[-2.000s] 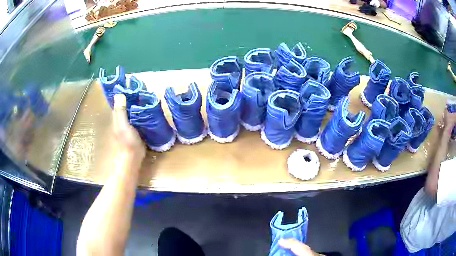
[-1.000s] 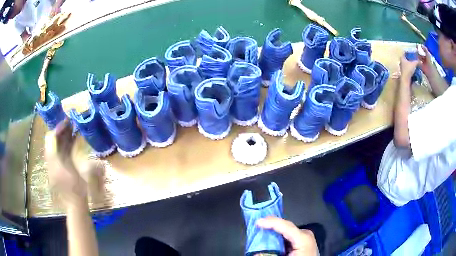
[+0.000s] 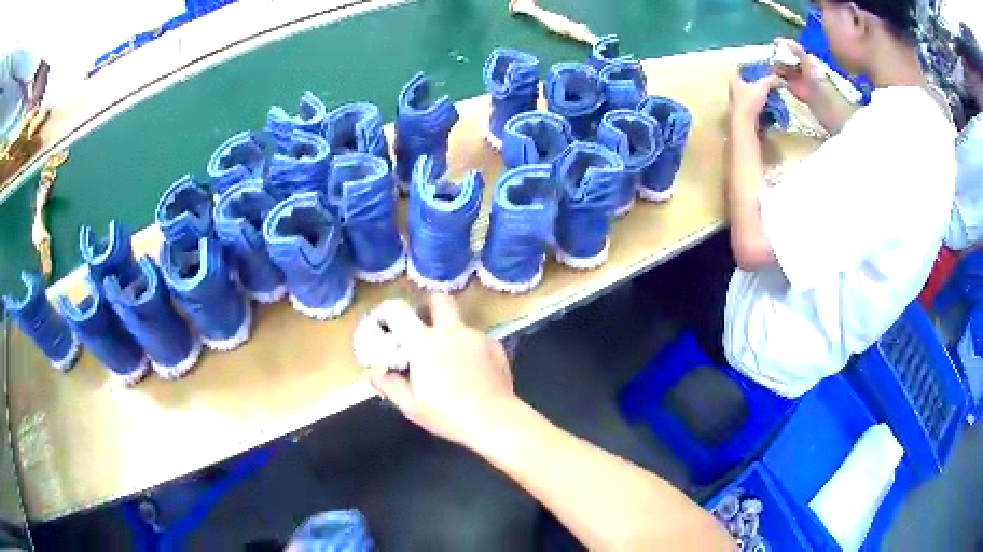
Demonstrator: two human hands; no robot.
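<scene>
My right hand (image 3: 458, 372) reaches in from the lower right, with thumb and fingers around the right side of a white ruffled ring (image 3: 377, 336) at the bench's front edge. A lighter blue sleeve (image 3: 330, 533) shows at the bottom edge, mostly cut off; what holds it is not visible. My left hand is out of the picture. Many blue sleeves on pale scalloped rims, such as this front one (image 3: 310, 257), stand upright with notched tops along the tan bench (image 3: 270, 404).
A green conveyor (image 3: 323, 70) runs behind the bench, with tan slender pieces on it. At right, a person in a white shirt (image 3: 852, 237) works with a blue piece. A blue stool (image 3: 690, 404) and blue crates (image 3: 792, 518) are below right.
The view has swung right. My left hand has left the standing sleeves and the picture. My right hand has moved from the lighter sleeve to the ring. That sleeve is lower in view.
</scene>
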